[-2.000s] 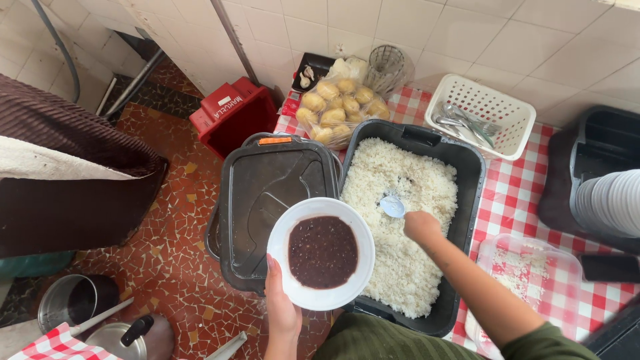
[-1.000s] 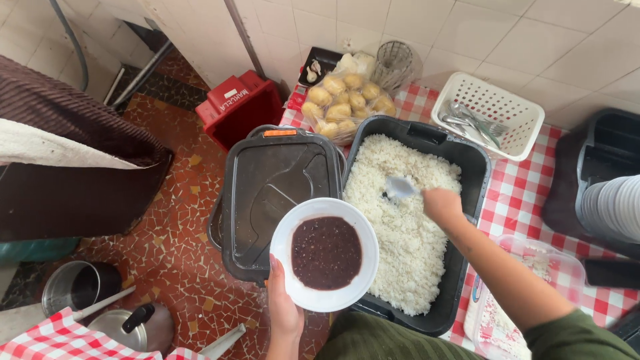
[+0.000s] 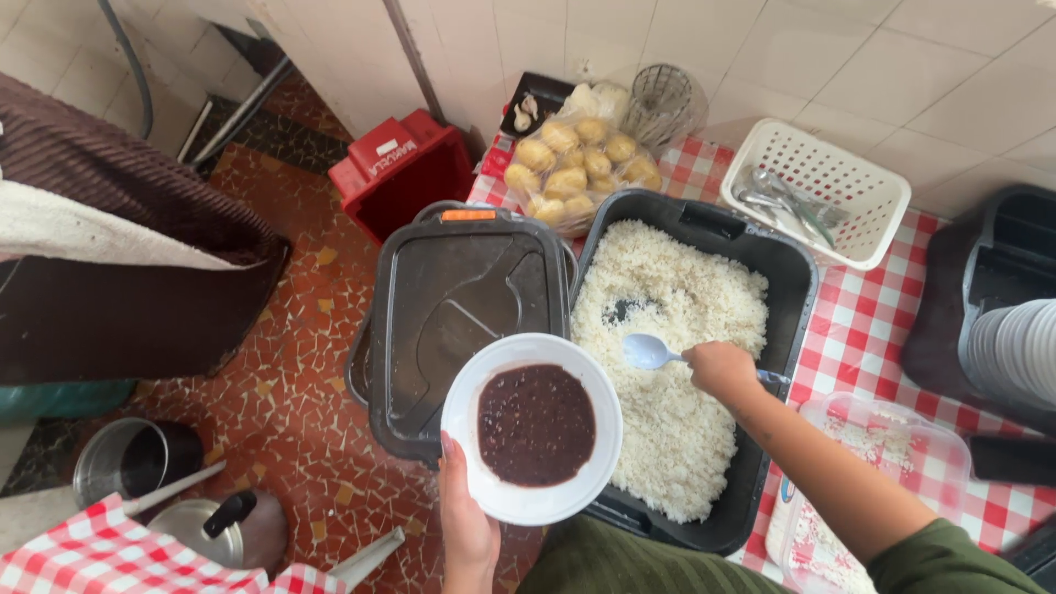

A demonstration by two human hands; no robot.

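Note:
My left hand [image 3: 468, 516] holds a white bowl [image 3: 610, 412] by its left rim, thumb on the edge; dark bean stew [image 3: 536, 425] lies in it. My right hand [image 3: 723, 371] is closed around the handle of a light blue spoon [image 3: 648, 351]. The spoon's bowl is over the cooked white rice [image 3: 685, 445], just below a small hollow where the dark bottom shows. The rice fills much of a black rectangular tub [image 3: 788, 313]. To the left of the tub is a black lidded container [image 3: 470, 289] with an orange clip, partly behind the bowl.
Behind the tub lie a bag of peeled potatoes [image 3: 569, 161] and a white basket of cutlery [image 3: 887, 194]. A clear plastic container [image 3: 940, 462] with rice bits is at the right, near stacked white plates [image 3: 1019, 346]. A red crate [image 3: 363, 177] and pots [image 3: 124, 462] are at the left.
My right hand and the spoon have moved toward me over the rice, away from the hollow. My left hand still holds the bowl in about the same place.

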